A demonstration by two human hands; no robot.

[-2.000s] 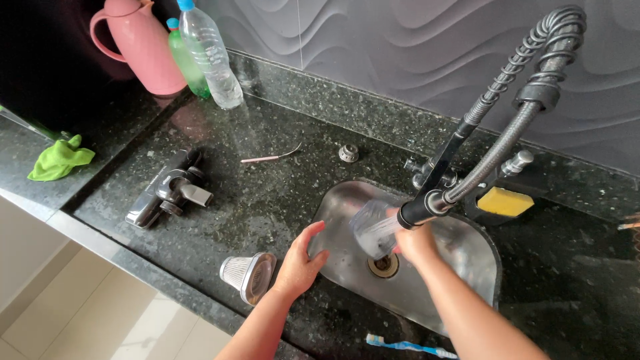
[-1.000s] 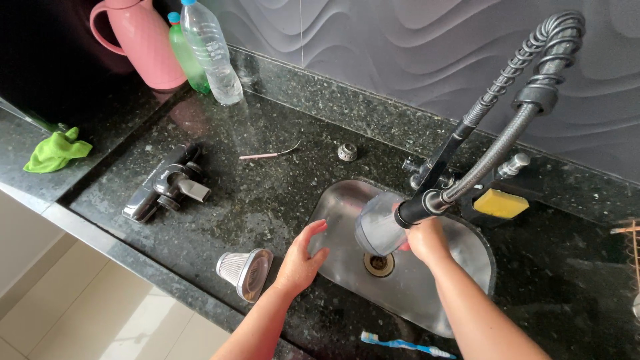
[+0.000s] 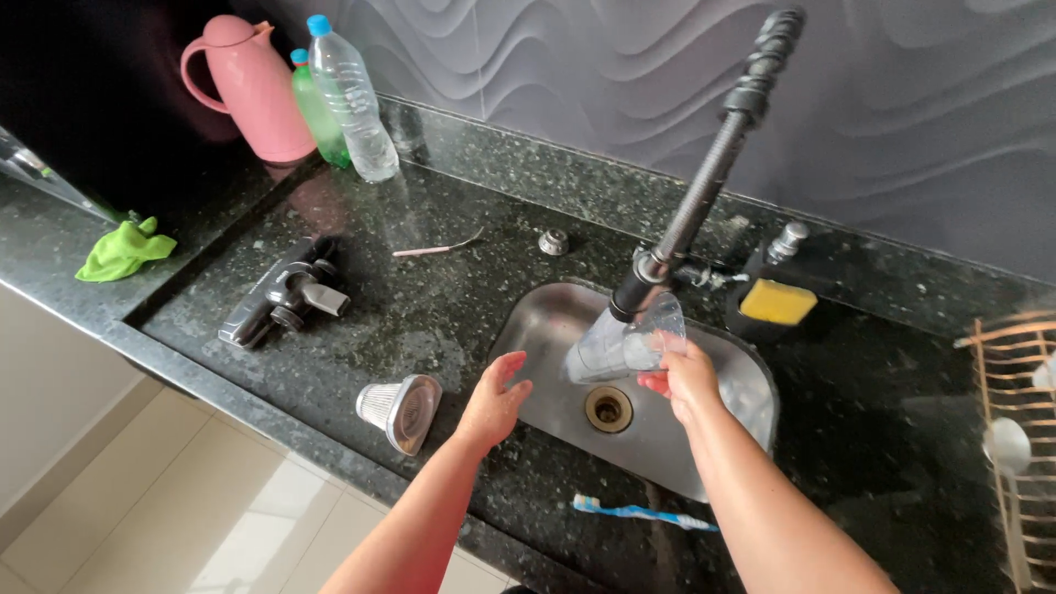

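My right hand (image 3: pixel 689 379) holds a clear plastic cup-like container (image 3: pixel 615 351) tilted over the steel sink (image 3: pixel 549 318). Right above the container's mouth is the head of the spring-neck faucet (image 3: pixel 639 289); whether water runs is hard to tell. My left hand (image 3: pixel 495 400) is empty, fingers apart, over the sink's left edge. A pleated filter (image 3: pixel 404 410) with a clear rim lies on its side on the granite counter, left of that hand. Below the sink lies a blue and white toothbrush (image 3: pixel 643 513). The drain (image 3: pixel 609 409) shows beneath the container.
On the counter are a black vacuum brush head (image 3: pixel 285 297), a thin pink-handled tool (image 3: pixel 437 248), a metal sink strainer (image 3: pixel 553 241) and a green cloth (image 3: pixel 126 249). A pink thermos (image 3: pixel 260 95) and bottles (image 3: pixel 351 99) stand behind. A yellow sponge (image 3: pixel 778 303) and copper-coloured rack (image 3: pixel 1019 396) are at right.
My right hand has shifted from beside the faucet head to the container's right side, and the container is tilted differently. The faucet neck has swung. My left hand stays apart from everything.
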